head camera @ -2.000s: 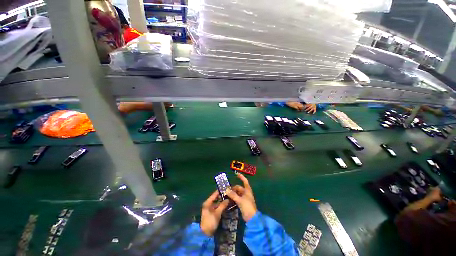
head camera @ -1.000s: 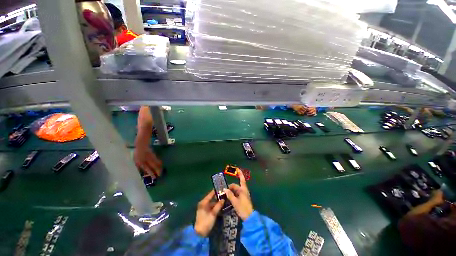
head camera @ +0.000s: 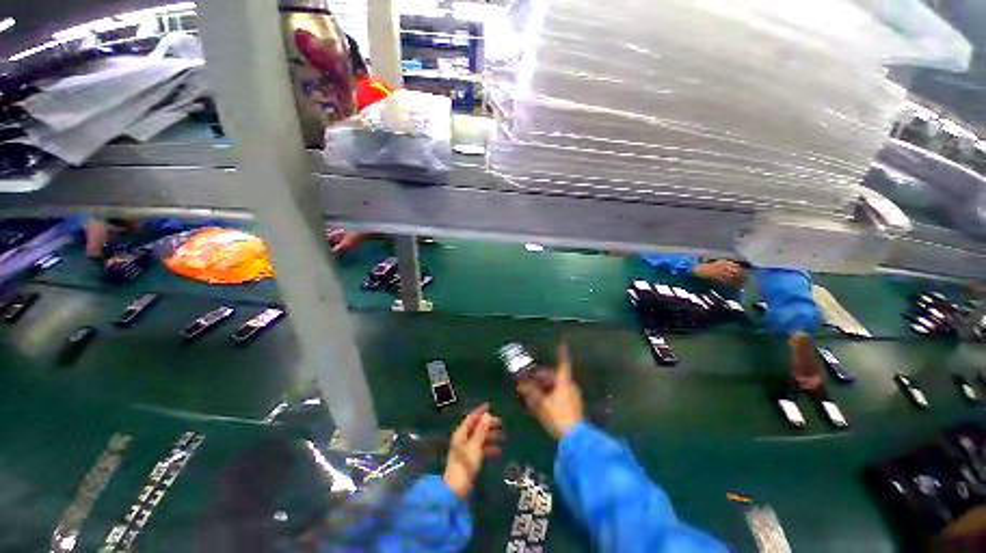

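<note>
My right hand [head camera: 554,402] is stretched forward over the green belt, with a black keypad phone [head camera: 517,361] at its fingertips. The phone's pale keypad side faces up; its near end is covered by the fingers. My left hand [head camera: 472,445] is lower and to the left, fingers half curled and apart, with nothing visible in it. A part strip with silvery-white squares [head camera: 530,514] lies between my forearms. Another black phone [head camera: 440,383] lies singly on the belt, left of the held phone.
A grey post [head camera: 314,259] stands at the left, with shiny film [head camera: 351,467] at its foot. Patterned strips [head camera: 151,495] lie left; a long pale strip [head camera: 767,531] lies right. Another person's hand [head camera: 804,365] reaches over phones at right. A grey shelf [head camera: 562,212] crosses above.
My hands have parted; the right moved forward with the phone while the left stayed back. The view has shifted left. The red-orange phone is no longer visible. Another person's arm has come in at right.
</note>
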